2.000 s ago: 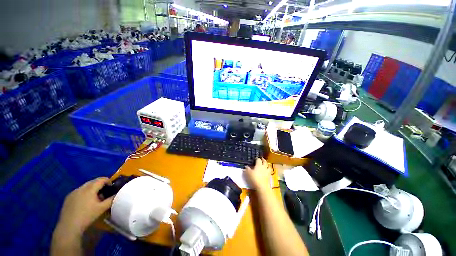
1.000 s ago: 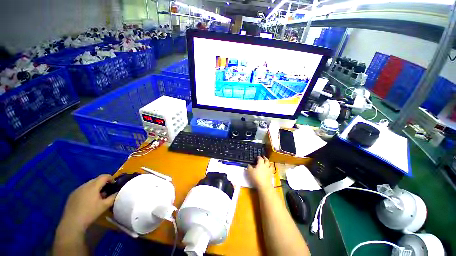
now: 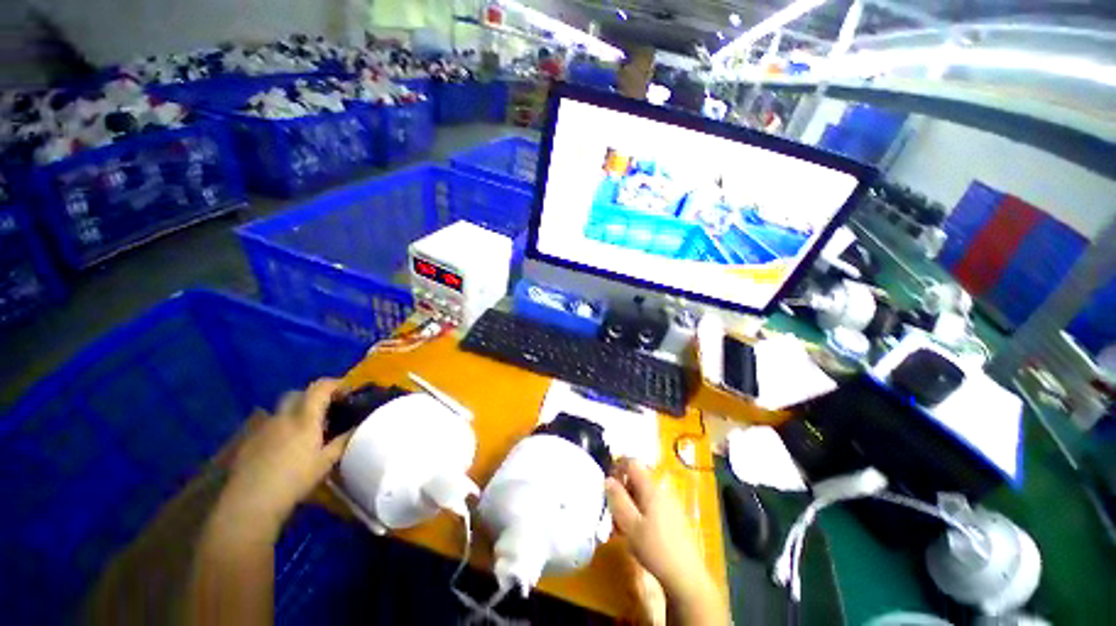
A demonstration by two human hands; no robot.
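Observation:
Two white dome cameras stand side by side on the orange tabletop. My left hand holds the black head of the left dome camera. My right hand is at the right side of the other dome camera, its fingers beside the black head; whether it grips is unclear. White cables hang from both cameras at the table's near edge. The monitor shows a live picture of blue crates.
A keyboard, a power supply with red digits and a paper sheet lie beyond the cameras. A black mouse is at right. Blue crates stand left. Another dome camera sits on the green bench.
My right hand has moved from the keyboard's right end back to the right camera's side. The view has turned, so the scene sits tilted and further right. My left hand stays on the left camera's head.

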